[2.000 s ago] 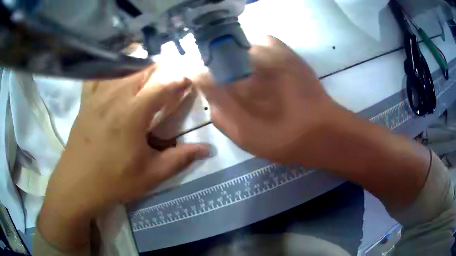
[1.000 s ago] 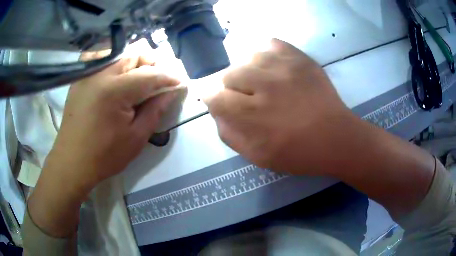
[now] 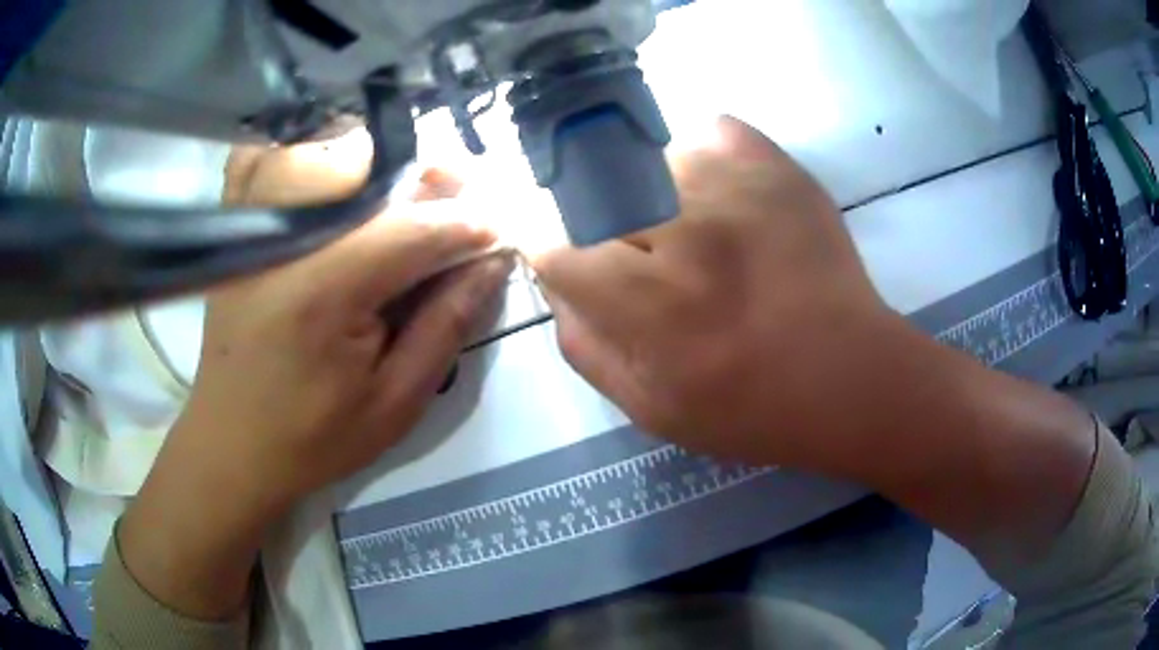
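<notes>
The off-white garment [image 3: 108,438] hangs in folds left of and under my left wrist. My left hand [image 3: 337,311] lies left of the needle area, thumb and index finger pinching a pale cloth edge. My right hand [image 3: 712,279] is just to the right, its fingers bent and meeting near the left fingertips; its fingertips are partly hidden and washed out by bright light. The sewing machine head [image 3: 165,76] is overhead, with a grey stubby cylinder [image 3: 616,172] in front of the right hand. The needle point itself is lost in glare.
Black-handled scissors [image 3: 1091,235] and a thin green tool [image 3: 1125,140] lie at the right edge. A grey ruler band [image 3: 559,508] runs along the front of the white machine bed [image 3: 941,210]. A curved metal bar [image 3: 191,248] crosses above my left hand.
My right fingers have closed and come in beside the left fingertips. My left thumb, spread two seconds ago, is now against the index finger. The whole view has shifted slightly.
</notes>
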